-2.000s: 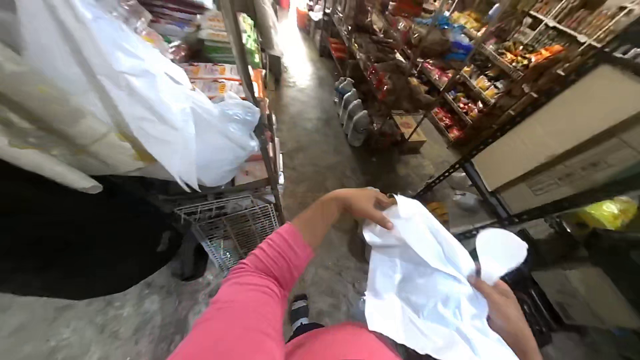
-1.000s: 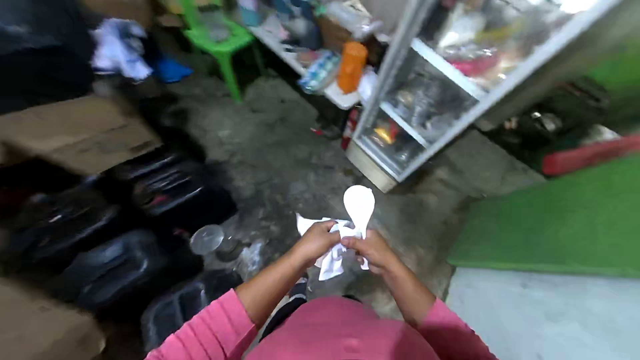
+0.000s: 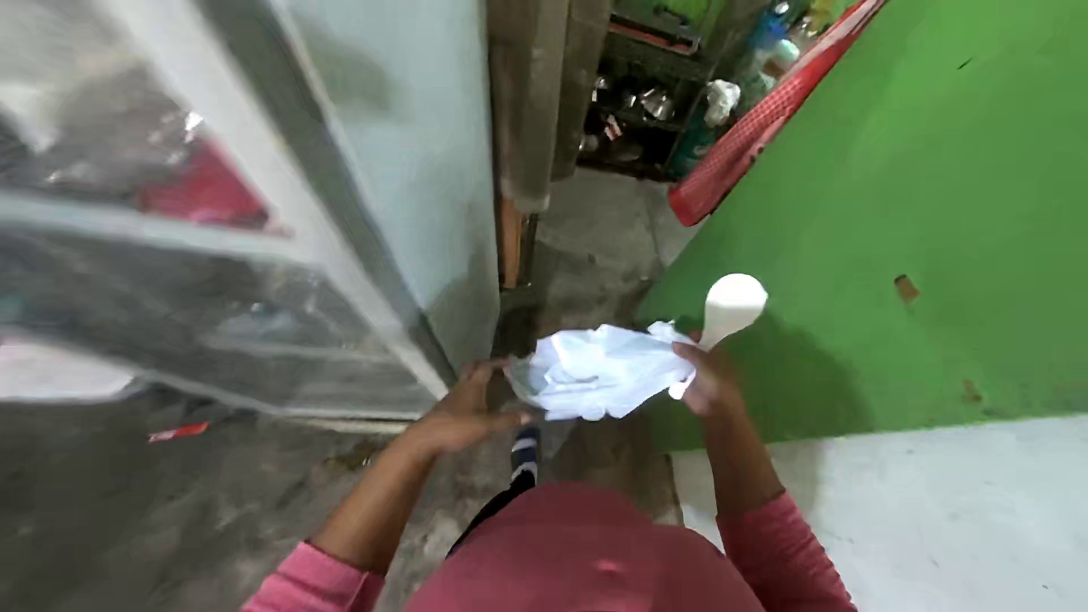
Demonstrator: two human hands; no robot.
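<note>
A crumpled white plastic bag (image 3: 599, 372) spreads between my two hands, in front of my body. My right hand (image 3: 710, 378) grips the bag's right end and, with it, the handle of a white plastic scoop or rice paddle (image 3: 735, 302), whose rounded head points up and away. At the bag's left end is my left hand (image 3: 467, 412), its thumb and fingers spread apart; the fingertips reach the bag's edge, and whether they pinch it cannot be told.
A glass-fronted cabinet with a pale frame (image 3: 323, 204) stands close on the left. A green and white wall (image 3: 892, 255) borders the right. Between them a narrow concrete passage (image 3: 586, 246) leads to shelves (image 3: 637, 110) with bottles and metalware, beside a rolled red mesh-like material (image 3: 748, 136).
The view has moved from shop shelves, past the cabinet, to the narrow passage. One second ago both hands were together on the bunched bag; now they are apart with it spread between them.
</note>
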